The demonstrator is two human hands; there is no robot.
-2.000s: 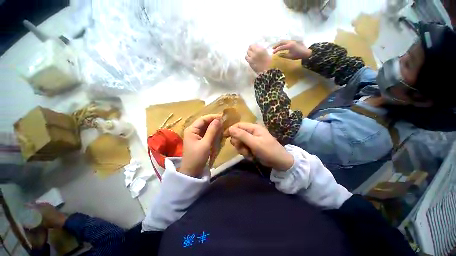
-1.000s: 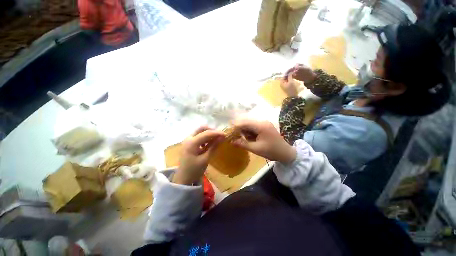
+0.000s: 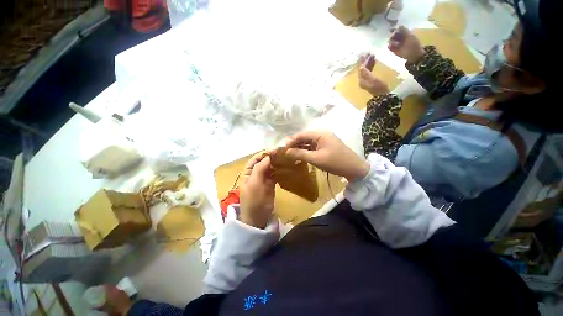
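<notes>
My left hand (image 3: 256,192) is raised over the cards with thumb and fingertips pinched on the left end of a brown card piece (image 3: 297,176). My right hand (image 3: 327,153) pinches near its upper edge, to the right. The piece hangs tilted below my fingers. A thin dark line hangs under my right hand. Any chain or small fitting at my fingertips is too small to tell. A flat brown card (image 3: 290,208) lies on the table below, and a red pouch (image 3: 229,202) shows partly behind my left hand.
Heaped clear plastic bags (image 3: 253,102) lie beyond my hands. To the left are a brown carton (image 3: 113,217), a tan cord bundle (image 3: 165,186), a round brown card (image 3: 180,227) and a white device (image 3: 111,151). A masked person (image 3: 466,133) sits at right; another's hand (image 3: 116,300) shows lower left.
The view has swung, so the table things sit differently in frame. The brown piece between my hands is now tilted and my right hand sits further right. The neighbour's hands have moved apart.
</notes>
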